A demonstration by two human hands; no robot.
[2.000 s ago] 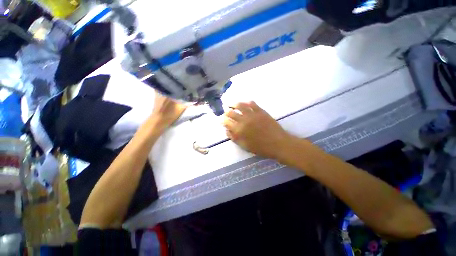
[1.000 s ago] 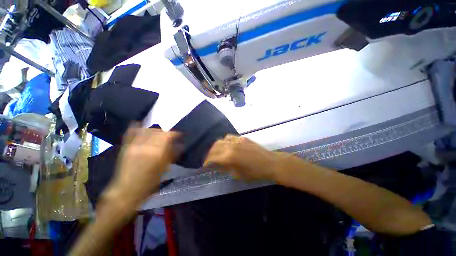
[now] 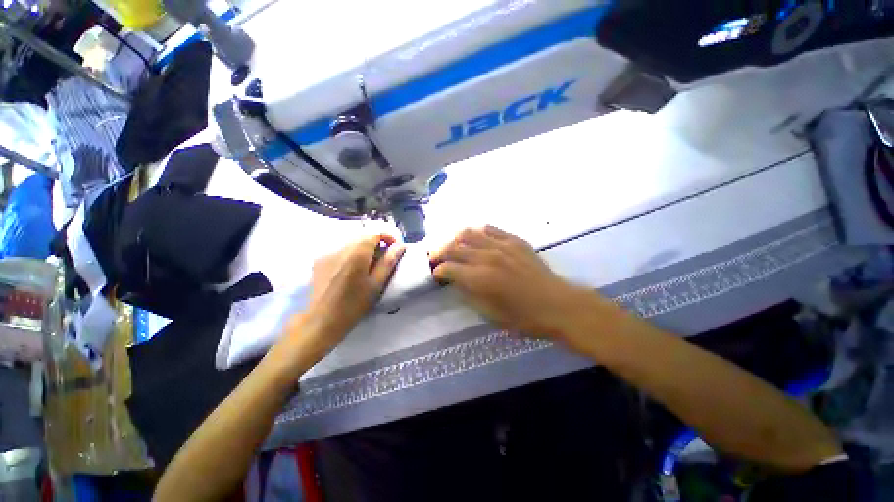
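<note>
The white sewing machine point(image 3: 471, 93) with blue "JACK" lettering stands across the view. A piece with a pale face point(image 3: 253, 319) lies on the bed, running from the left under my left hand toward the presser foot area point(image 3: 407, 224). My left hand point(image 3: 343, 284) pinches it just below and left of the foot. My right hand point(image 3: 500, 279) has its fingertips closed on the piece's right end, where a small dark bit shows. The hands are close together. The needle tip and exact fingertip contact are too small to make out.
Loose black pieces point(image 3: 186, 235) with white strips are heaped left of the machine. A ruler strip point(image 3: 441, 361) runs along the front edge. Grey cloth with dark loop handles point(image 3: 853, 176) lies at right. A lit control panel point(image 3: 745, 34) is at upper right.
The piece between my hands showed its black side a second ago; now a pale face shows. Both hands have moved up toward the presser foot, and the camera view has shifted.
</note>
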